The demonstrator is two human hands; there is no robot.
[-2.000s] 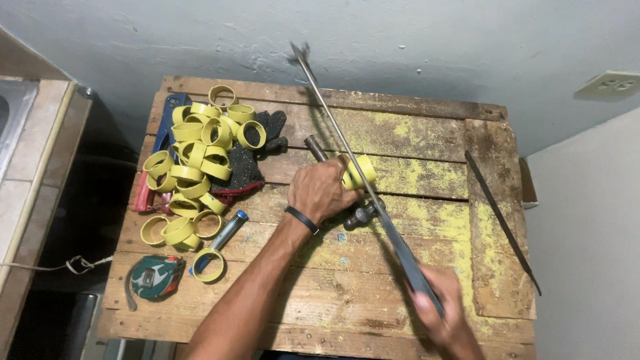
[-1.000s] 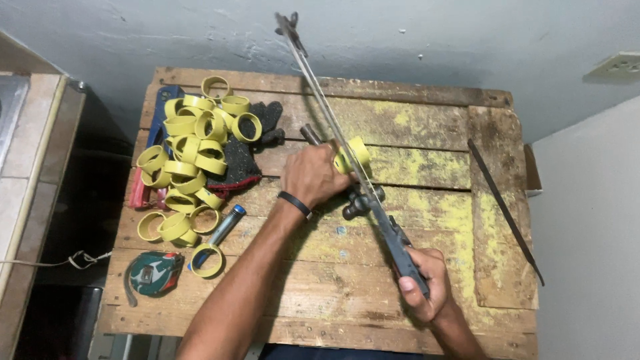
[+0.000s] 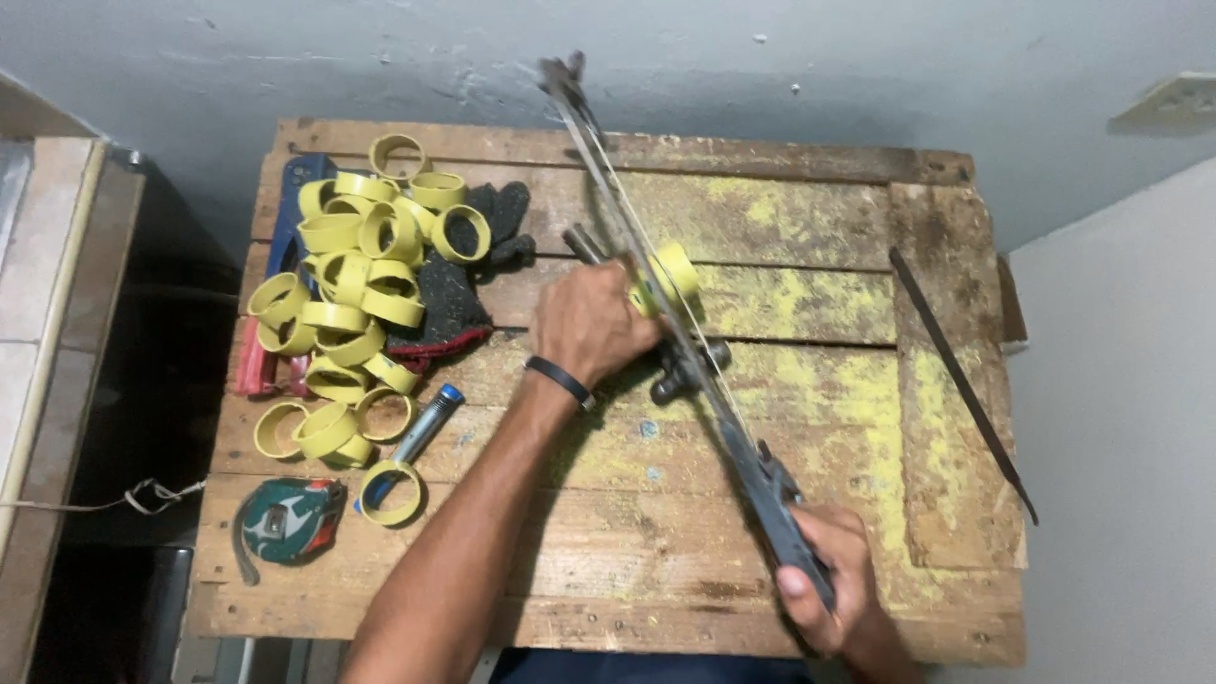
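Note:
A hacksaw [image 3: 622, 214] runs diagonally over the middle of the wooden bench, and my right hand [image 3: 825, 579] is closed around its grip. Its blade lies across a short piece of yellow plastic pipe [image 3: 678, 275]. My left hand [image 3: 594, 318], with a dark band at the wrist, is closed at the left end of that pipe; the fingers partly hide what they grip. Beside it are a metal bar [image 3: 582, 244] and a dark metal clamp or vise part [image 3: 676, 372], partly covered by the saw. Yellow sawdust coats the boards around and to the right.
Many cut yellow rings [image 3: 332, 233] are heaped at the left on a dark glove [image 3: 442, 304] and a blue tool frame [image 3: 294, 204]. Nearer are a marker [image 3: 427, 425], a ring [image 3: 390, 493] and a tape measure [image 3: 285, 521]. A thin dark strip [image 3: 959, 375] lies at the right.
The hacksaw has shifted and turned a little in my right hand, now lying steeper over the pipe than two seconds ago. My left hand stays in place at the pipe.

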